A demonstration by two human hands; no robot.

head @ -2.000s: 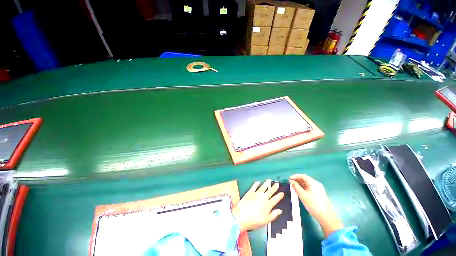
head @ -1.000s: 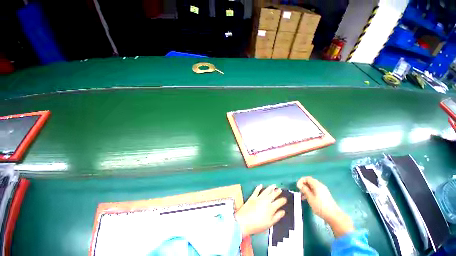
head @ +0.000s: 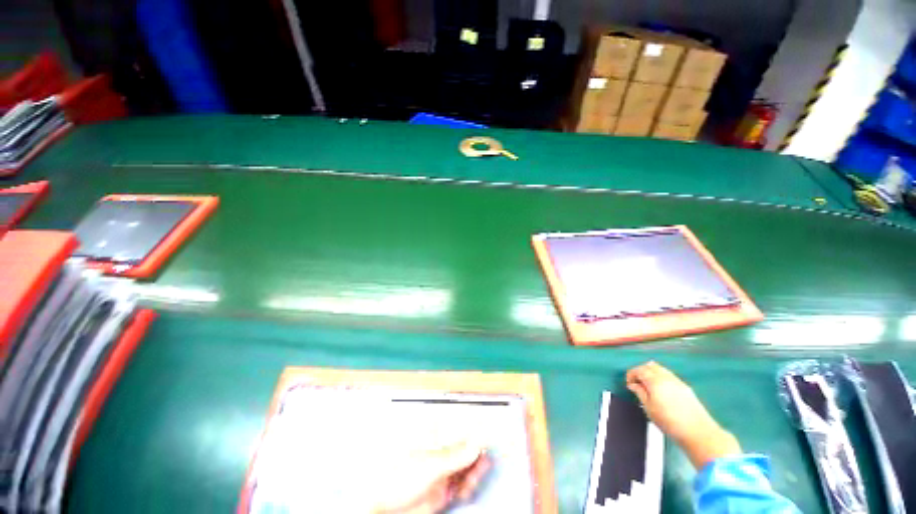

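Note:
A flat panel, white with glare, lies on an orange foam tray in front of me, cut off by the bottom edge. A thin black strip lies along its far edge. My left hand is over the panel's lower right, blurred; its grip is unclear. A white backing sheet with a stepped black block lies right of the tray. My right hand is at that sheet's far end, fingers curled together; whether they pinch a strip cannot be told.
Another panel on a tray rests on the green belt, with one more at left. A thick tray stack stands at left. Bagged black strips lie at right. A tan tape roll lies beyond the belt.
My left hand has left the backing sheet and moved left over the panel. My right hand stays by the sheet's far end. The view has swung left, showing more of the tray stack.

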